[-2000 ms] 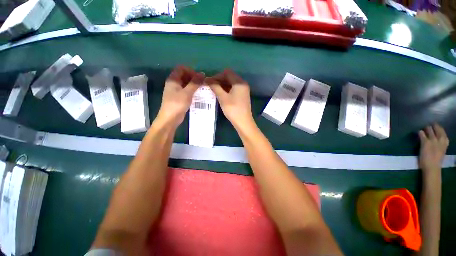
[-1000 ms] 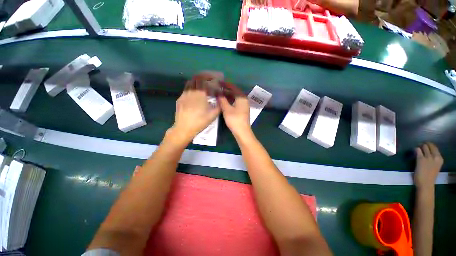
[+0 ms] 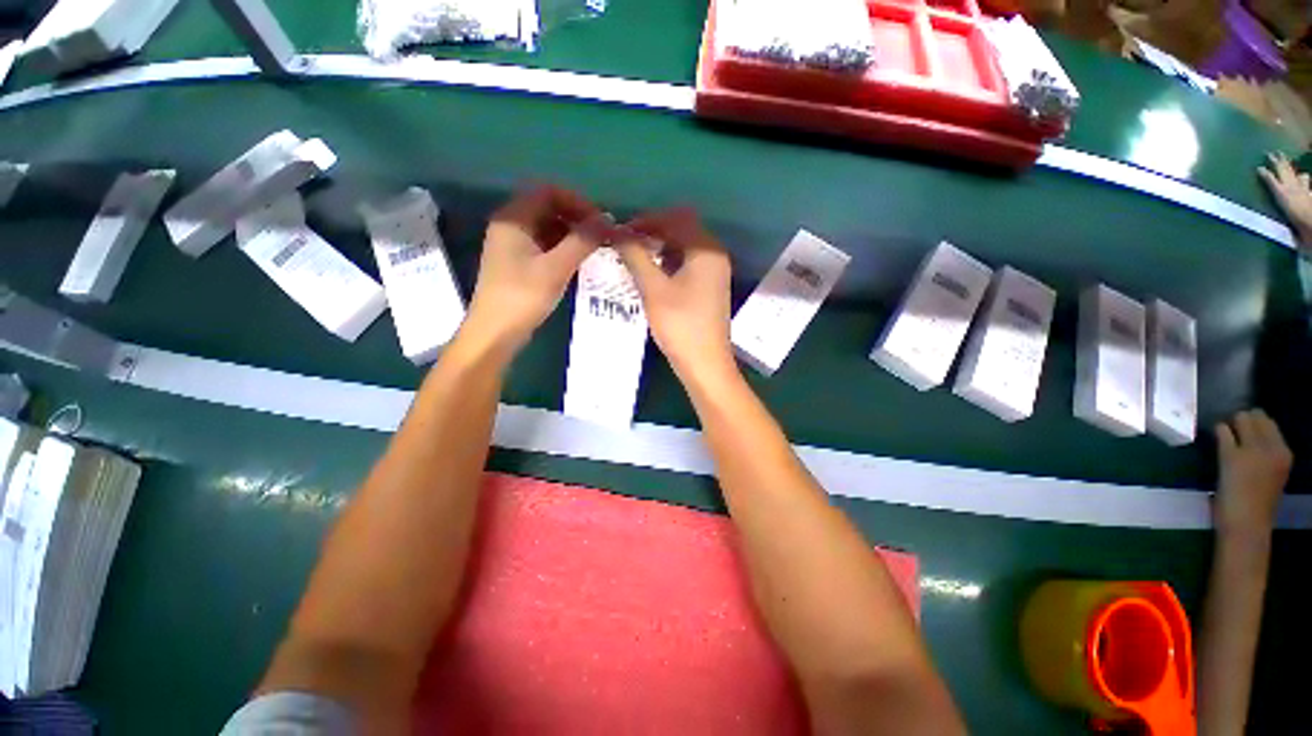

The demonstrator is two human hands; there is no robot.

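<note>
A white printed carton (image 3: 606, 352) lies on the green conveyor belt (image 3: 691, 180) in front of me, its near end at the pale guide rail (image 3: 345, 400). My left hand (image 3: 533, 259) pinches the top left of its far end. My right hand (image 3: 676, 276) pinches the top right of the same end. The fingertips are blurred and partly hide the flap. Another carton (image 3: 791, 302) lies just right of my right hand, apart from it. A carton with a ragged far end (image 3: 417, 278) lies left of my left hand.
More cartons (image 3: 1004, 345) lie along the belt on both sides. A pink-red foam mat (image 3: 619, 618) lies under my forearms. A yellow and orange tape dispenser (image 3: 1108, 654) and another person's hand (image 3: 1249, 457) are at right. A flat carton stack (image 3: 72, 561) is at left, a red tray (image 3: 878, 108) beyond the belt.
The carton from two seconds ago now lies to the right, released. My hands have taken hold of the following carton's far end. The other cartons have shifted right along the belt.
</note>
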